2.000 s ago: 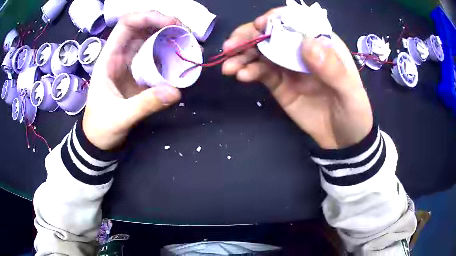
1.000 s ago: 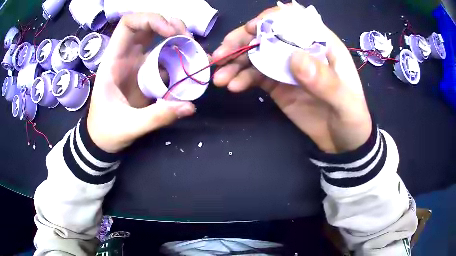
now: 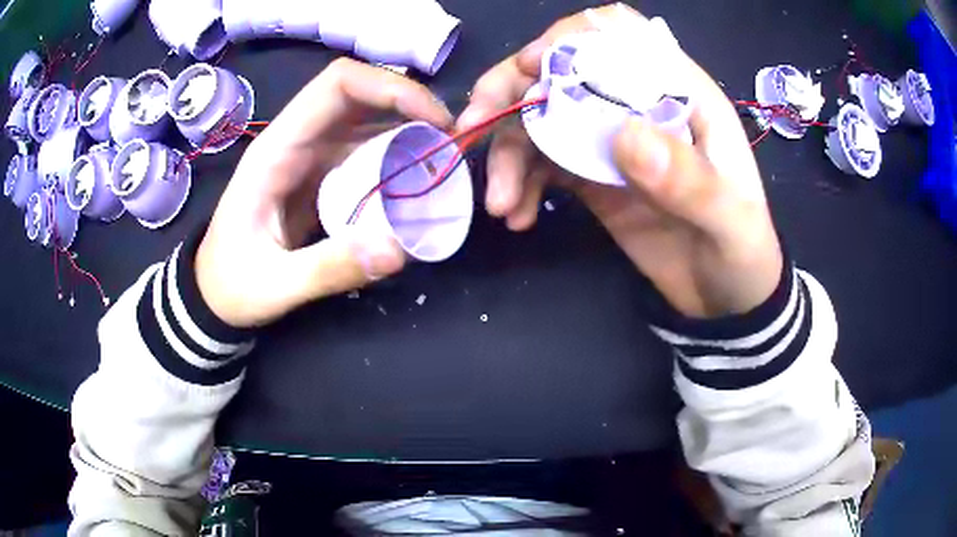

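My left hand (image 3: 299, 210) holds a lilac housing sleeve (image 3: 352, 194) between thumb and fingers, its open mouth tilted toward the right. My right hand (image 3: 656, 178) holds a lilac fan unit (image 3: 572, 131) with its round rim facing down and left; white blades show at its top, partly hidden by the fingers. Red and dark motor leads (image 3: 483, 126) run from the fan unit across the gap into the mouth of the sleeve. The sleeve and fan unit are apart. The lead ends are hard to make out.
Several finished or part-finished units (image 3: 152, 180) with red leads stand at the left. Nested sleeves (image 3: 388, 31) lie at the back. Several loose fan units (image 3: 853, 140) lie at the right, near a blue bin (image 3: 939, 126). Tiny white plastic scraps (image 3: 421, 300) dot the black surface.
My left hand has moved the sleeve down and to the right, and its mouth has turned. The fan unit in my right hand has shifted slightly down and left.
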